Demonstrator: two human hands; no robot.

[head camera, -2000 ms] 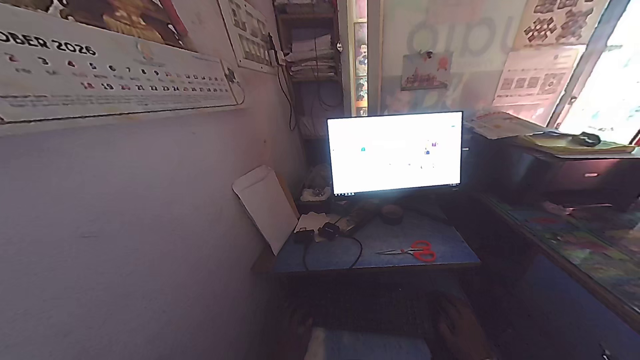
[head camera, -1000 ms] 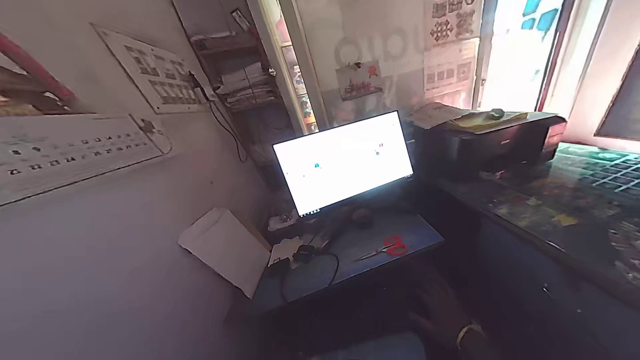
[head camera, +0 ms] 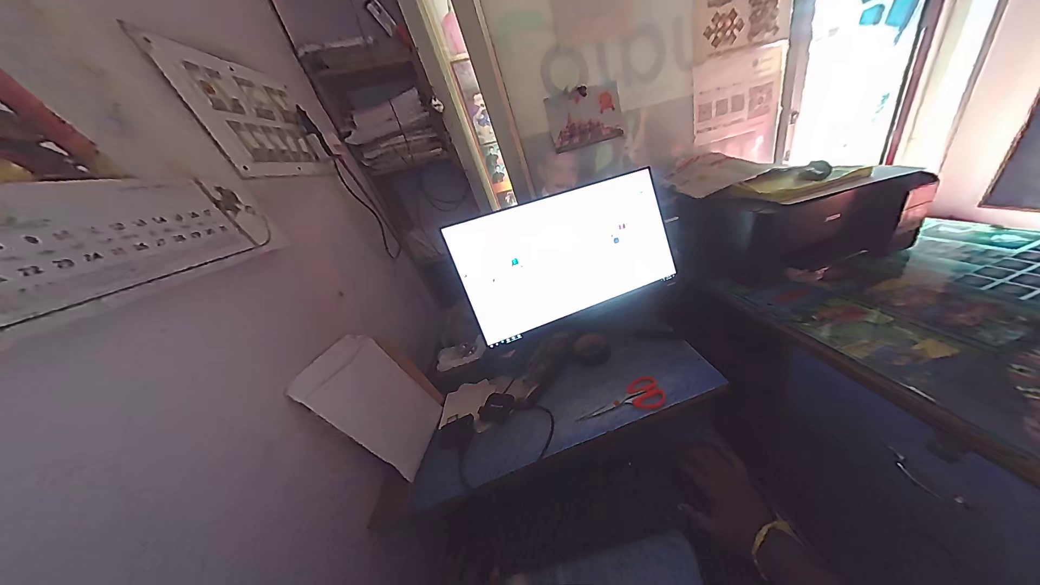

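Observation:
My right hand [head camera: 719, 487], with a yellow band [head camera: 768, 540] at the wrist, is low and right of centre, in deep shadow below the desk's front edge. Whether anything lies under its fingers is too dark to tell. My left hand is out of sight. On the blue desktop [head camera: 585, 406] above it lies a pair of scissors with red handles [head camera: 647, 393], blades pointing left. A lit computer monitor [head camera: 565, 256] stands behind. Black plugs [head camera: 496, 407] with a cable lie on the desk's left part, and a roundish dark object [head camera: 591, 348] sits near the monitor's base.
A white envelope or folder [head camera: 370, 402] leans on the left wall beside the desk. A black printer [head camera: 829, 215] with papers on top stands on the right counter [head camera: 861, 325]. Shelves [head camera: 390, 114] with stacked papers are behind. A calendar [head camera: 122, 244] and a switchboard [head camera: 244, 114] hang left.
The view has tilted and swung right. My left hand, dimly seen near the desk two seconds ago, is no longer in view. The scissors stay on the desk.

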